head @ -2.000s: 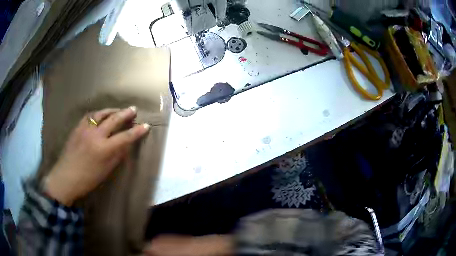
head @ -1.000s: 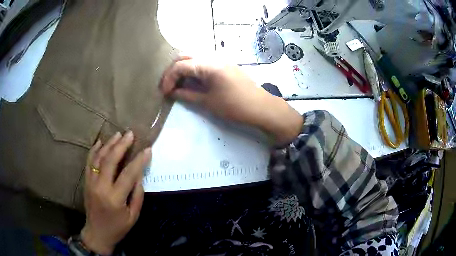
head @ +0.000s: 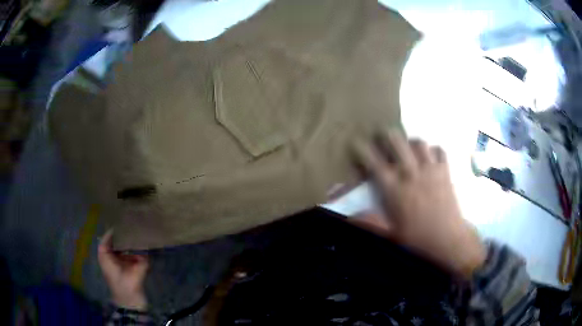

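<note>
The khaki-brown garment panel is spread wide across the view, its upper part over the white table and its lower left part hanging past the table's edge. A flap pocket with a pointed flap shows near its middle. My left hand pinches the panel's lower left corner between thumb and fingers. My right hand is blurred and lies at the panel's right edge, fingers over the cloth; whether it grips the cloth cannot be told.
The white sewing table is washed out by glare. Blurred machine bed parts show at the right, with red-handled snips and yellow-orange scissors handles at the right edge. The floor shows at the left.
The view has swung left, so the tools sit farther right. The panel is turned and spread out. My left hand has gone from the pocket area to a lower corner of the panel.
</note>
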